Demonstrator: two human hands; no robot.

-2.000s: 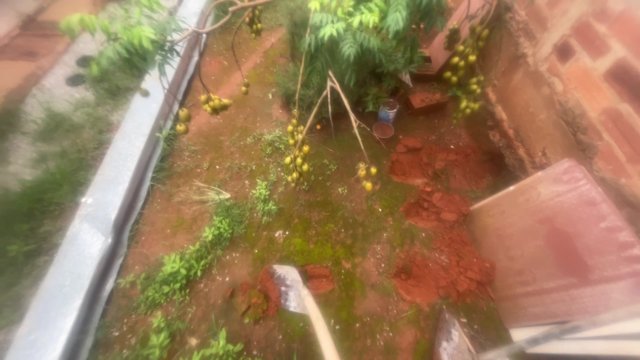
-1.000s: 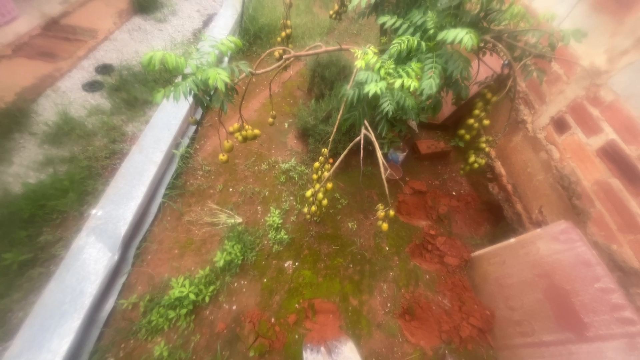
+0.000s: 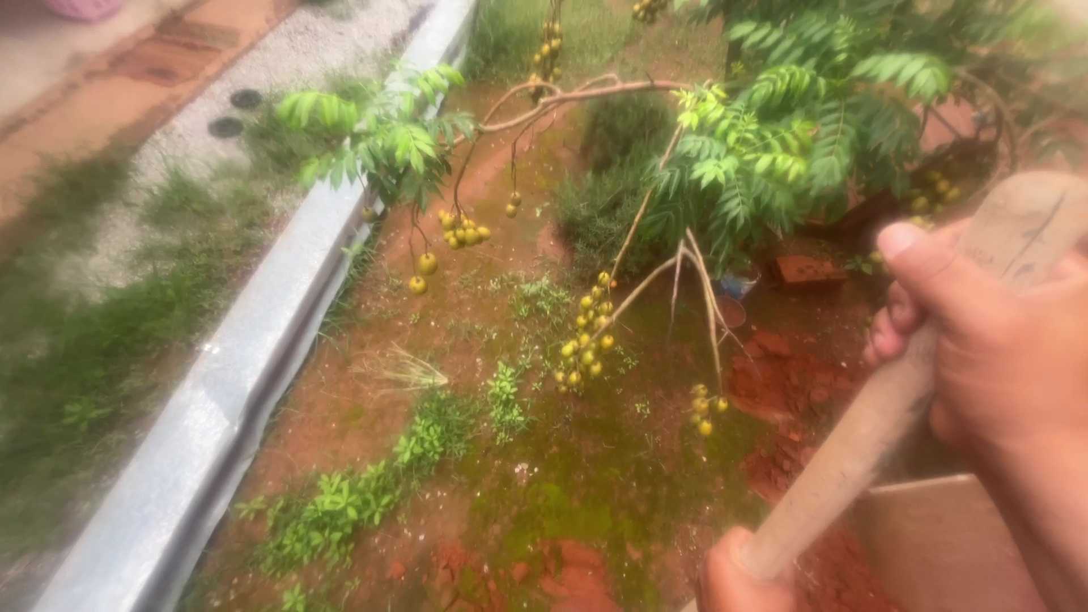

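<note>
A wooden tool handle slants across the right side, its broad rounded end raised at the upper right. My right hand is closed around it just below that end, the thumb lying along the wood. Lower down, at the bottom edge, my left hand grips the same handle and is partly cut off. The tool's other end is out of view. Beneath lie loose clods of red soil on mossy ground, with more broken red soil to the right.
A branch with green leaves and hanging clusters of yellow-green fruit crosses ahead. A long pale metal-like edging runs along the left. A reddish panel lies at the lower right, a brick and small containers farther back.
The wooden handle has risen into view at the right with both my hands on it. Two seconds ago its metal blade was at the red soil near the bottom; now the blade is out of view.
</note>
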